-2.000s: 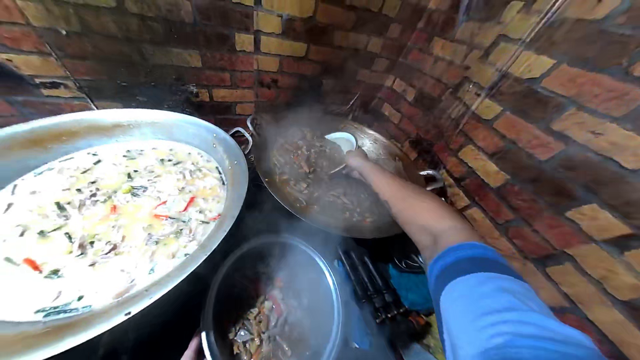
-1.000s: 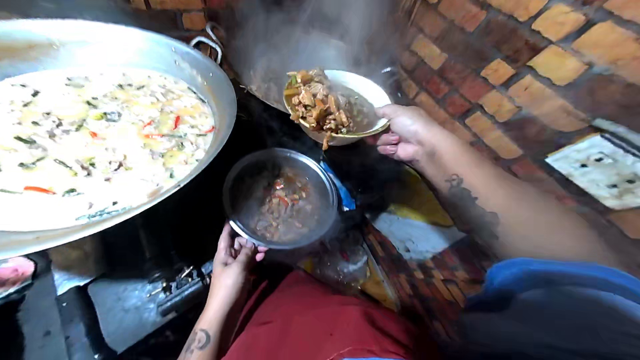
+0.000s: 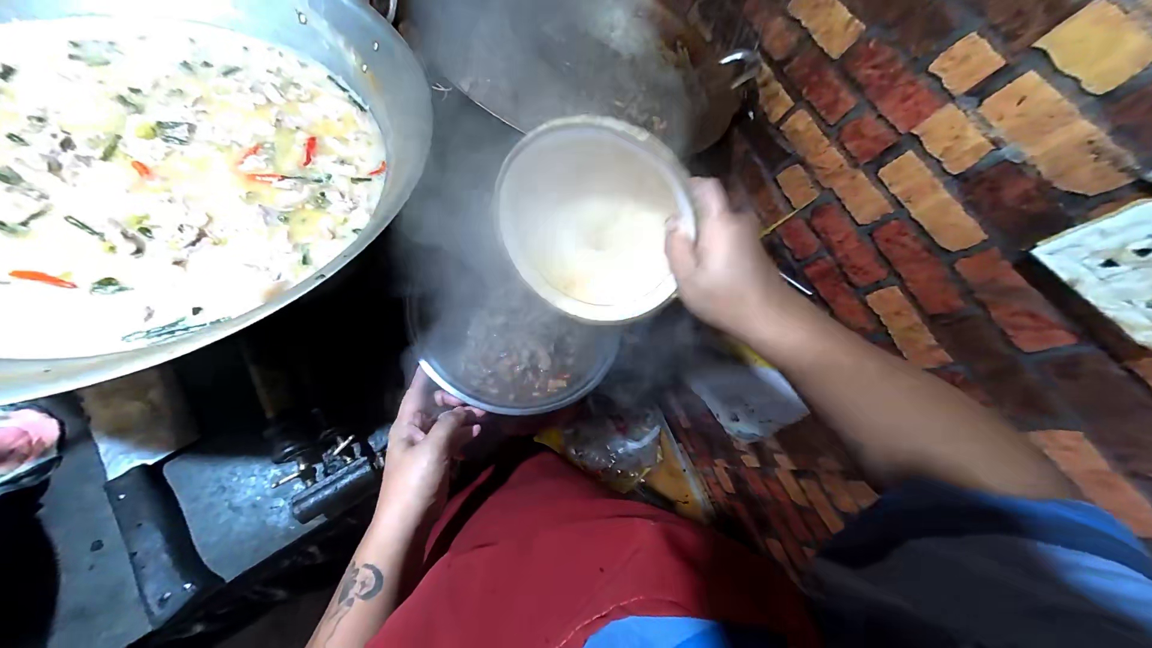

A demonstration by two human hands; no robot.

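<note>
My right hand (image 3: pixel 720 256) grips the rim of a pale round bowl (image 3: pixel 589 220), fingers outside and thumb over the edge. The bowl is tipped, its underside facing the camera, so its inside is hidden. Just below and partly behind it is a round metal pot (image 3: pixel 513 409) holding dark cooked pieces of food (image 3: pixel 531 360). My left hand (image 3: pixel 432 432) holds that pot by its near left edge. Steam rises around both vessels. Beyond the bowl sits a large wok (image 3: pixel 702 99), mostly veiled by steam.
A very large metal pan (image 3: pixel 405 135) of creamy stew with red chillies fills the upper left. Below it are a gas burner valve (image 3: pixel 333 477) and a dark metal stand leg (image 3: pixel 157 540). A brick wall (image 3: pixel 936 198) runs along the right. Plastic bags (image 3: pixel 621 441) lie beyond my apron.
The bowl was in the wok two seconds ago, then came up heaped with food. It is now tipped over the metal pot, which my left hand still holds.
</note>
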